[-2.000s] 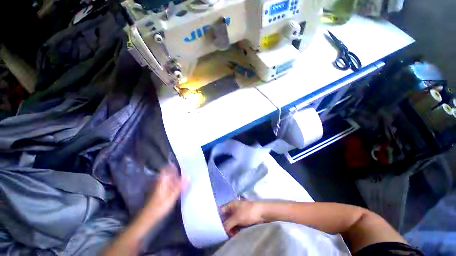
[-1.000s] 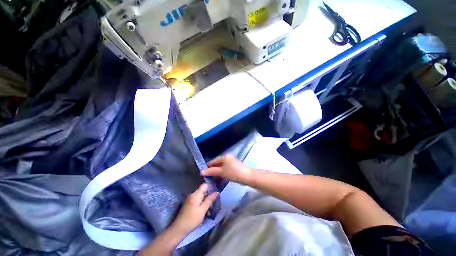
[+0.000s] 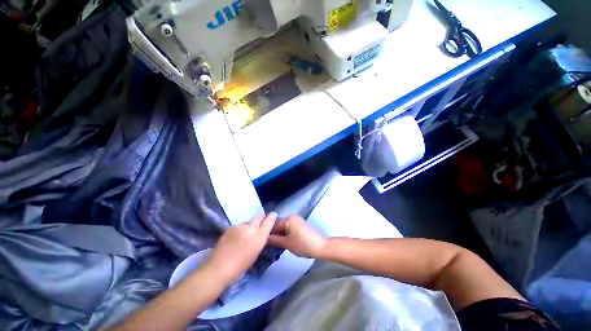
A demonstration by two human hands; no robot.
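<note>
The white heading tape [image 3: 223,165] runs from the presser foot [image 3: 219,102] down to my hands, over the edge of the grey curtain fabric [image 3: 172,194]. Below my hands it curls in a loop over my lap. My left hand [image 3: 243,242] grips the tape and fabric edge with its fingertips. My right hand [image 3: 298,236] is beside it, fingertips almost touching the left, pinching the same edge; the exact hold is partly hidden. The white sewing machine [image 3: 259,26] stands above, its lamp lit at the needle.
Black shears [image 3: 460,39] lie on the right of the white table [image 3: 415,64]. A fat tape roll [image 3: 394,146] hangs below its front edge. Grey cloth [image 3: 58,265] is heaped at left. Pale cloth [image 3: 363,304] covers my lap. Thread cones [image 3: 584,92] stand at far right.
The tape has swung from a wide loop at left to lie flat along the fabric edge. My left hand has moved up beside my right hand.
</note>
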